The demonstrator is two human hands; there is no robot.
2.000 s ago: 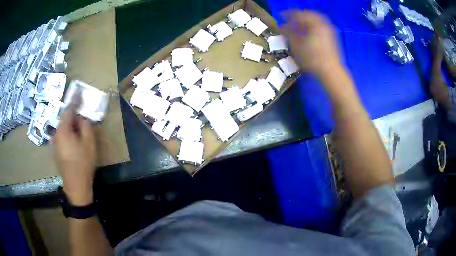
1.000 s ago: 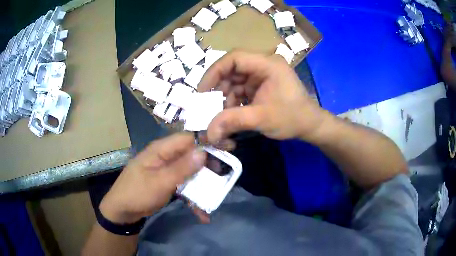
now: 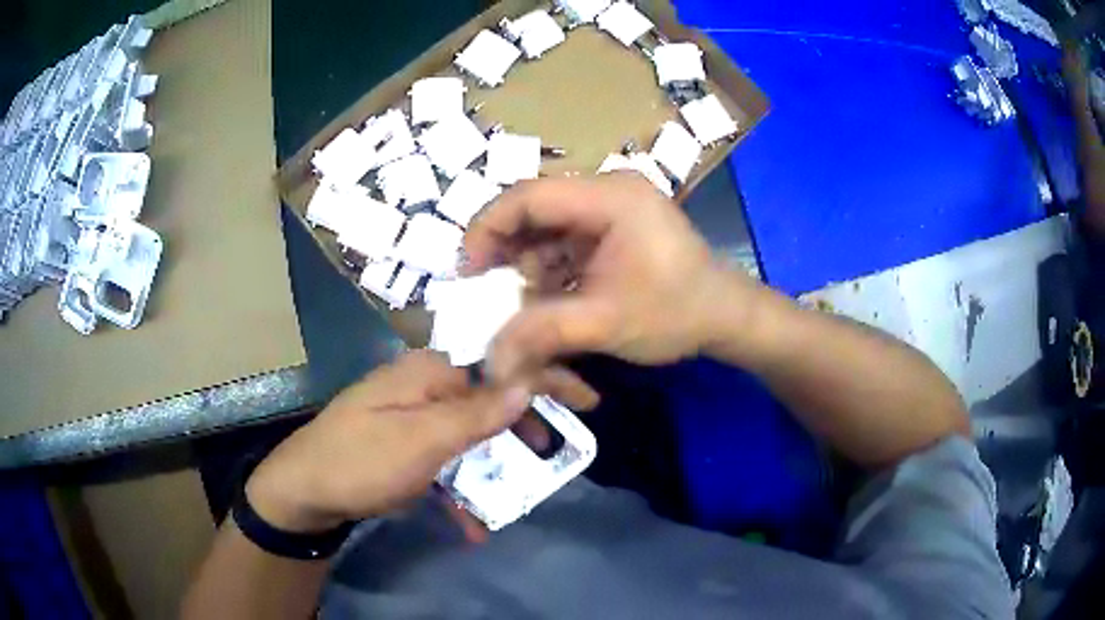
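Note:
My left hand (image 3: 382,436) is bare, with a dark band at the wrist, and holds a white housing (image 3: 519,470) with its window opening visible, low in front of my body. My right hand (image 3: 606,273) holds a white square insert (image 3: 475,313) between thumb and fingers, just above the left hand's fingers and the housing. The insert and housing look apart. Prongs on the insert are mostly hidden by the fingers. A shallow cardboard tray (image 3: 743,103) with many loose white inserts lies behind the hands.
Stacked white housings (image 3: 61,158) stand in rows on a cardboard sheet (image 3: 230,242) at the left. A blue sheet (image 3: 885,158) with white pieces (image 3: 984,79) lies at the right. A white work sheet (image 3: 957,309) and a yellow ring (image 3: 1082,357) are at the far right.
My left hand brought the housing from the left to in front of my body. My right hand came back from the tray's far right side with an insert. Both hands now meet.

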